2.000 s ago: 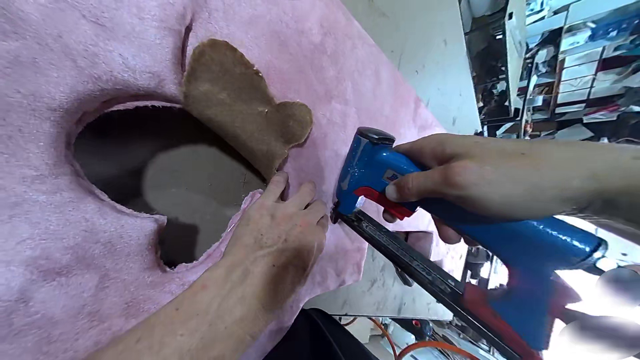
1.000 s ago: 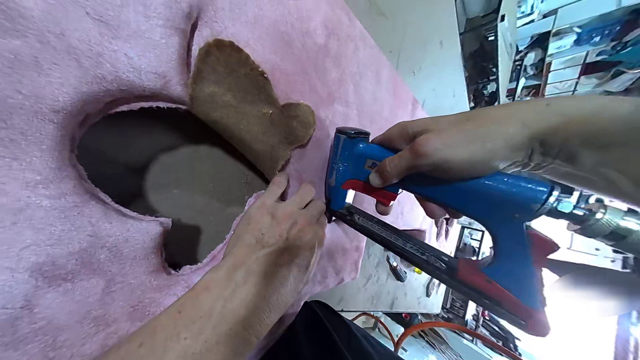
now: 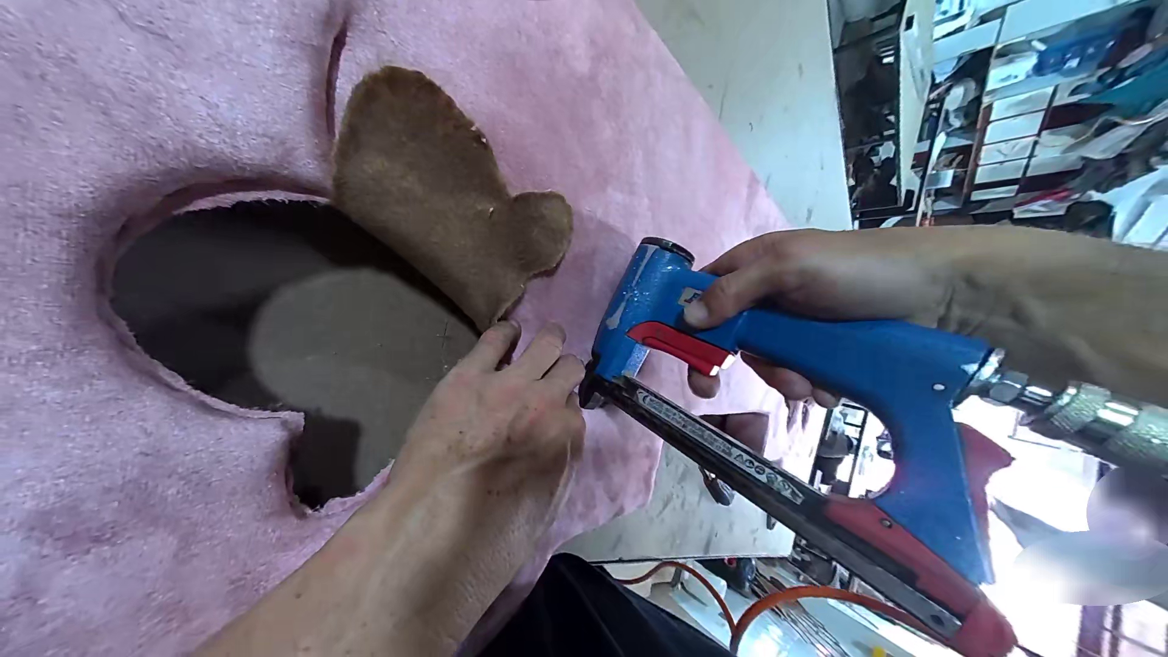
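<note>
Pink plush fabric [image 3: 210, 511] fills the left and middle, with a rounded cutout showing a dark surface [image 3: 338, 338] through it. Along the cutout's right edge lies a folded-over brown flap [image 3: 420, 182]. My left hand [image 3: 502, 411] presses its fingertips on the pink fabric beside the flap's lower end; whether it pinches anything cannot be told. My right hand [image 3: 785, 292] grips a blue pneumatic staple gun [image 3: 821, 356] with a red trigger and long black magazine. The gun's nose touches or nearly touches the fabric just right of my left fingertips.
A pale worktop [image 3: 766, 100] extends beyond the fabric, with small metal tools [image 3: 716, 488] near its lower right part. An orange hose [image 3: 794, 593] curves below. Cluttered shelves [image 3: 1022, 119] stand at the upper right. Dark cloth [image 3: 584, 620] shows at the bottom.
The rear of the staple gun has swung toward the lower part of the view since the first frame, its nose staying near my left fingertips. My left hand has hardly moved.
</note>
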